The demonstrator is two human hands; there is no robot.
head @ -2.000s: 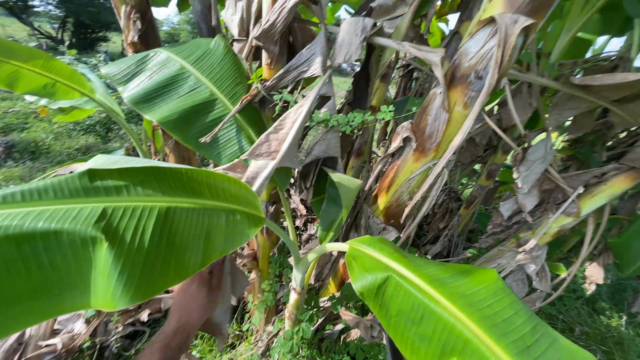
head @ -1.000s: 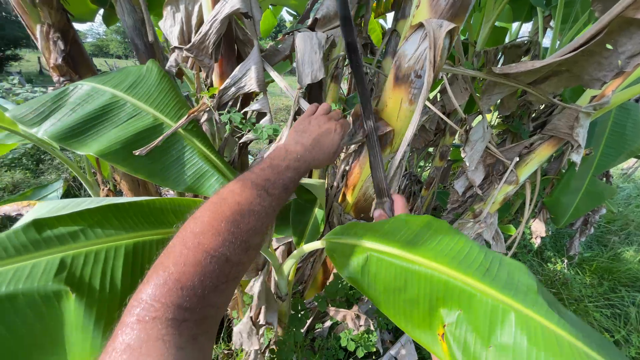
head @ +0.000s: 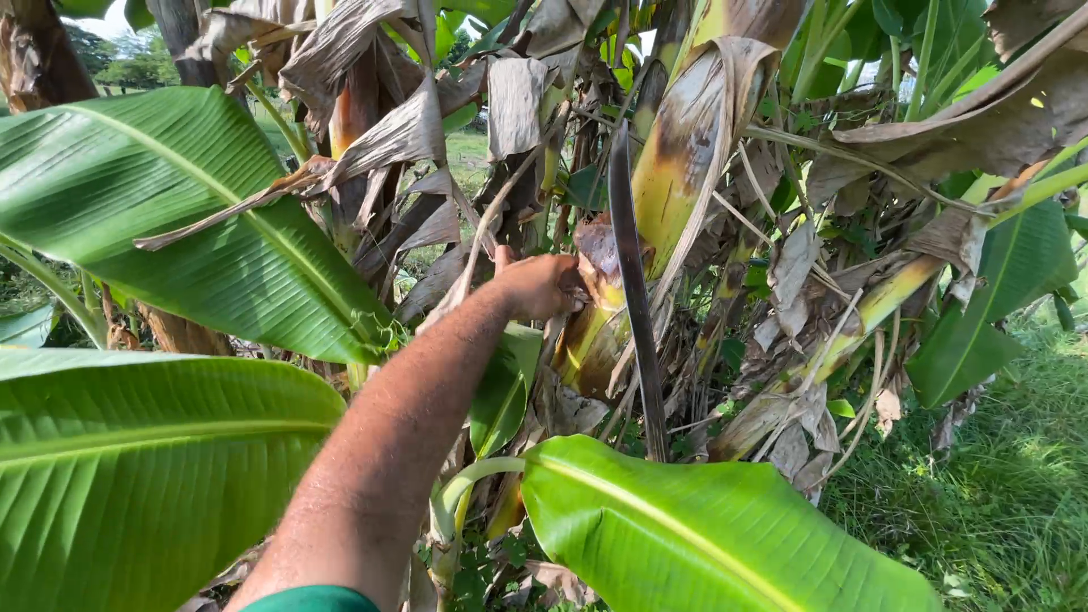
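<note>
My left hand (head: 541, 287) reaches in from the lower left, fingers curled against the side of a banana pseudostem stub (head: 602, 255) with a brown, ragged top. Whether the fingers grip its dry sheath cannot be made out. Just right of the stub, a machete blade (head: 633, 280) stands nearly upright, tip up, in front of the yellow-brown banana pseudostem (head: 671, 178). Its lower end goes behind a broad green banana leaf (head: 680, 518). My right hand does not show.
Large green banana leaves (head: 195, 212) spread on the left, one beside my forearm. Dry brown leaves (head: 517, 102) hang around the stems. A young banana plant's stem (head: 446, 518) rises below my hand. Grass (head: 1003, 476) grows at the right.
My left hand, out of sight behind a leaf two seconds ago, now reaches the stub. My right hand, seen at the machete's lower end one second ago, has gone out of sight.
</note>
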